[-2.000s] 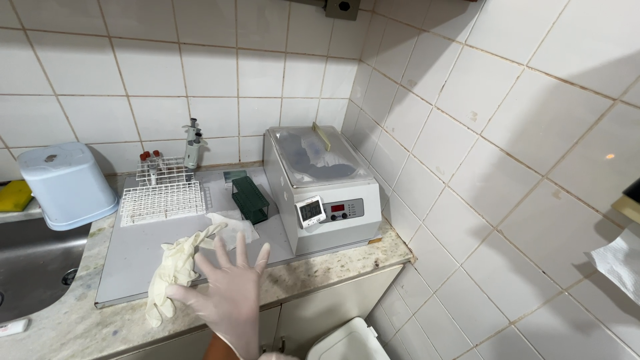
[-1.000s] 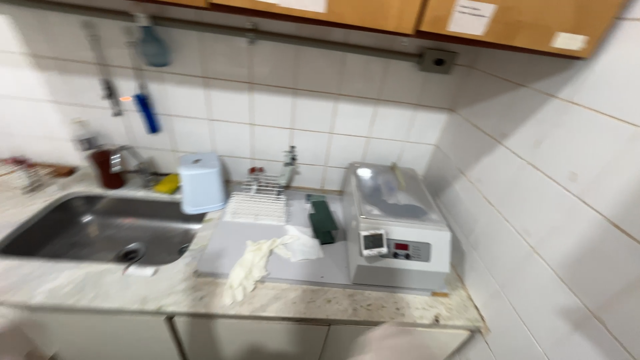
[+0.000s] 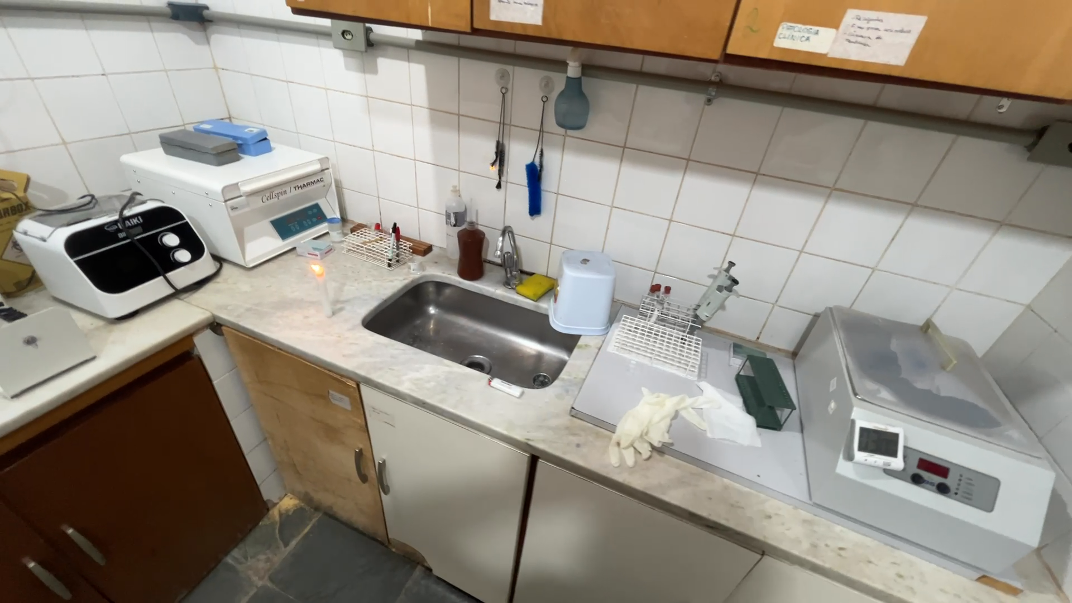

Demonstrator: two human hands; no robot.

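Neither of my hands shows in the head view. Cream latex gloves [image 3: 651, 423] lie crumpled across the front edge of a grey board [image 3: 607, 385], beside a crumpled white tissue [image 3: 727, 414]. Behind them is a white wire tube rack [image 3: 657, 345]; tubes with red caps [image 3: 662, 291] stand in a rack at its back, and a pipette [image 3: 716, 293] leans close by. A dark green rack [image 3: 764, 392] sits between the tissue and a grey water bath [image 3: 930, 452] with a metal lid. A lit candle [image 3: 322, 289] stands on the marble counter, left of the sink.
The steel sink [image 3: 469, 335] has a yellow sponge [image 3: 536, 286], a brown bottle [image 3: 471, 253] and a pale blue bin [image 3: 584, 293] around it. Further left stand a white Cellspin centrifuge [image 3: 243, 201] and a white-and-black device [image 3: 117, 255]. Wooden cabinets [image 3: 603, 25] hang above the counter.
The view has swung left and widened to take in the sink and left counter. The gloved hand seen spread near the gloves two seconds ago is out of view.
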